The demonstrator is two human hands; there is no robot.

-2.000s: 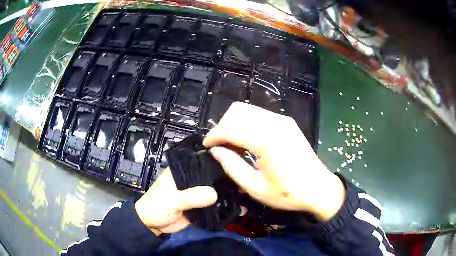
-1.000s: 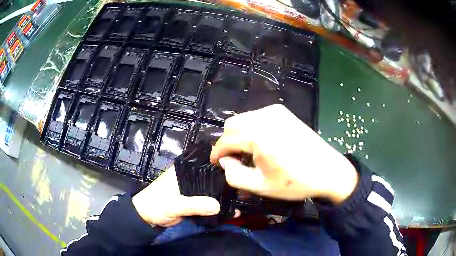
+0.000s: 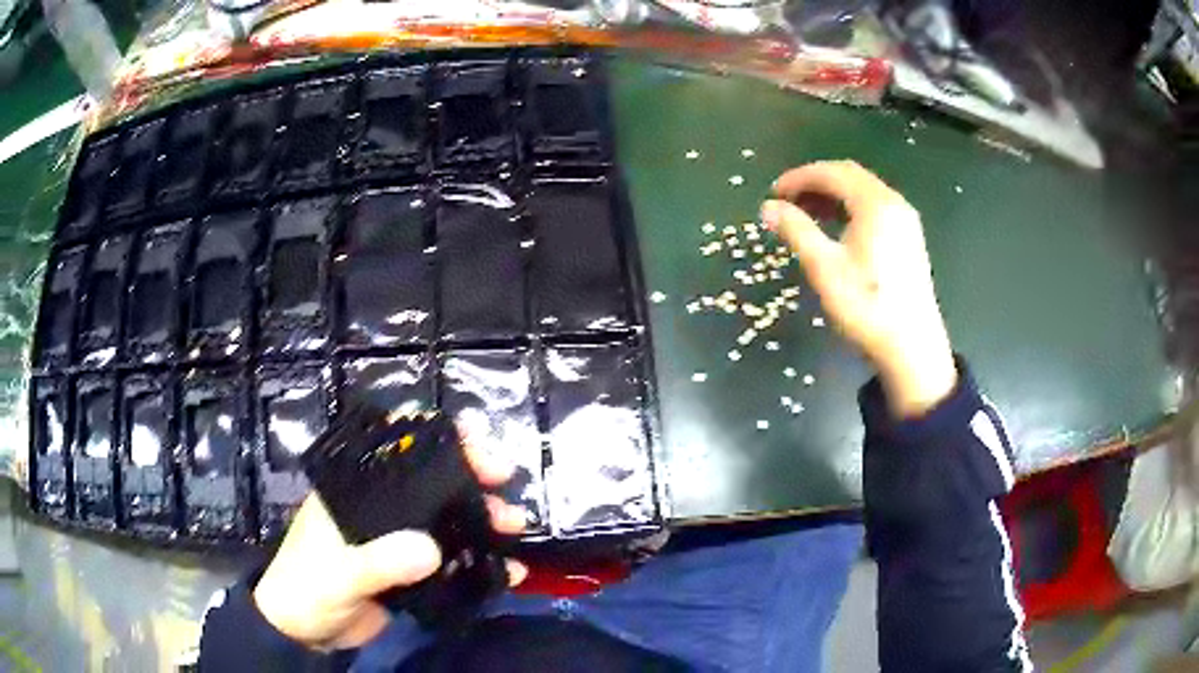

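My left hand [image 3: 355,572] holds a stack of black phone-type housings [image 3: 395,506] over the front edge of the black blister tray [image 3: 395,270]. A small gold-orange spot shows near the upper end of the top housing. My right hand [image 3: 861,256] is over the green mat, right of the tray, with thumb and index finger close together. Whether a tiny piece is between the fingertips cannot be told. Small pale pieces [image 3: 756,312] lie scattered on the mat just left of and below the right fingertips.
The green mat [image 3: 1026,316] extends right of the tray. Clear plastic and an orange-red strip [image 3: 460,40] run along the back edge. A red stool [image 3: 1072,539] stands below the bench at the right, beside a pale cloth-like shape.
The view has turned right. My right hand has left the housing stack and moved over to the scattered pieces. My left hand still holds the stack, now with the gold-orange spot showing.
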